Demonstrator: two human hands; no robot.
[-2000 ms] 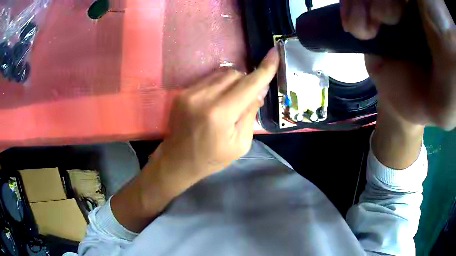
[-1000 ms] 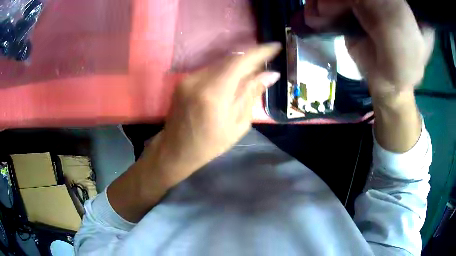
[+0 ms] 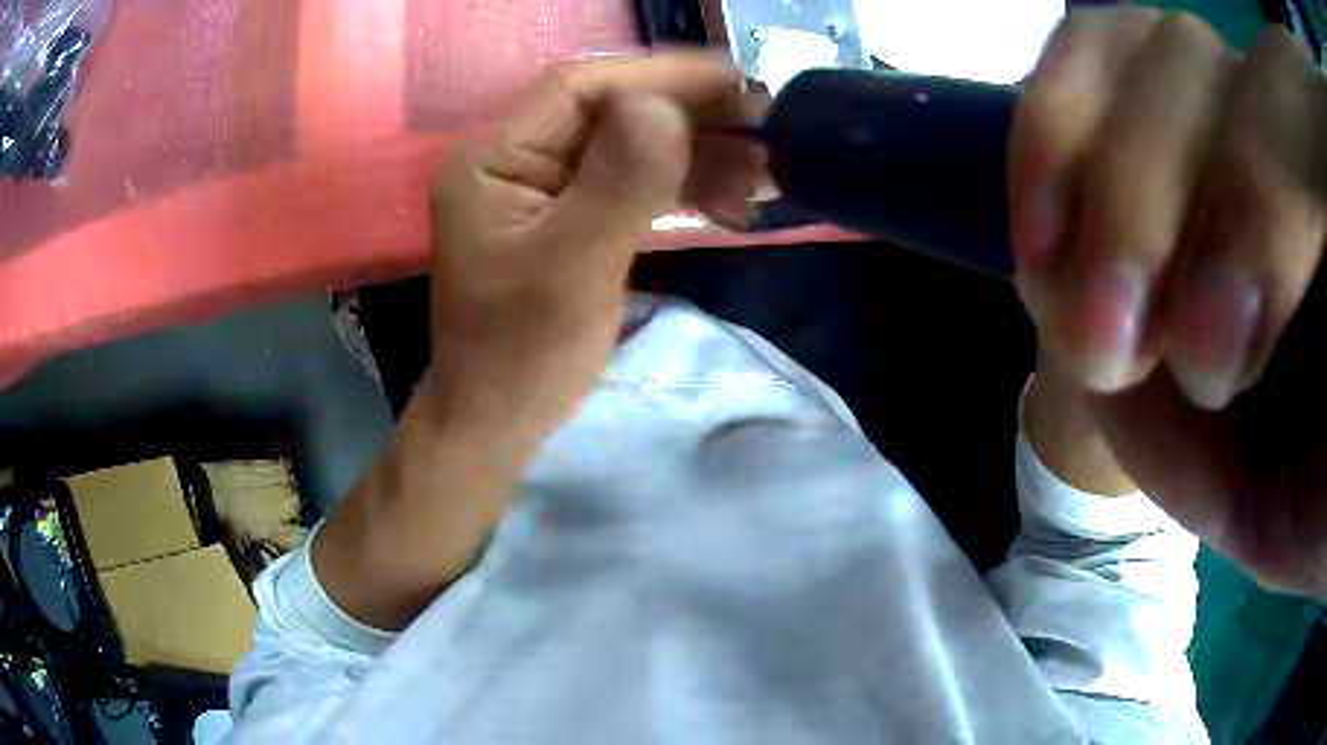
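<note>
My right hand (image 3: 1164, 218) is wrapped around the thick black barrel of the electric screwdriver (image 3: 902, 160), held level near the camera with its thin bit pointing left. My left hand (image 3: 568, 189) has its fingers bent at the bit tip; whether a screw is pinched there is hidden by the fingers and blur. Behind the screwdriver, at the top edge, part of the unit shows: a shiny greyish sheet (image 3: 793, 51) over the board and the white disc (image 3: 961, 37). The black housing is mostly hidden or cut off.
The red-pink surface (image 3: 218, 218) spans the upper left, with a clear plastic bag of dark parts (image 3: 44, 88) at its far left. Lower left, brown cardboard (image 3: 175, 611) and black units with discs (image 3: 44, 560) lie on the floor. A green bench surface (image 3: 1259, 655) shows at right.
My left hand has left the board's edge and its fingers have curled to the bit tip. The screwdriver has come down and closer to the camera. The unit now sits higher in view.
</note>
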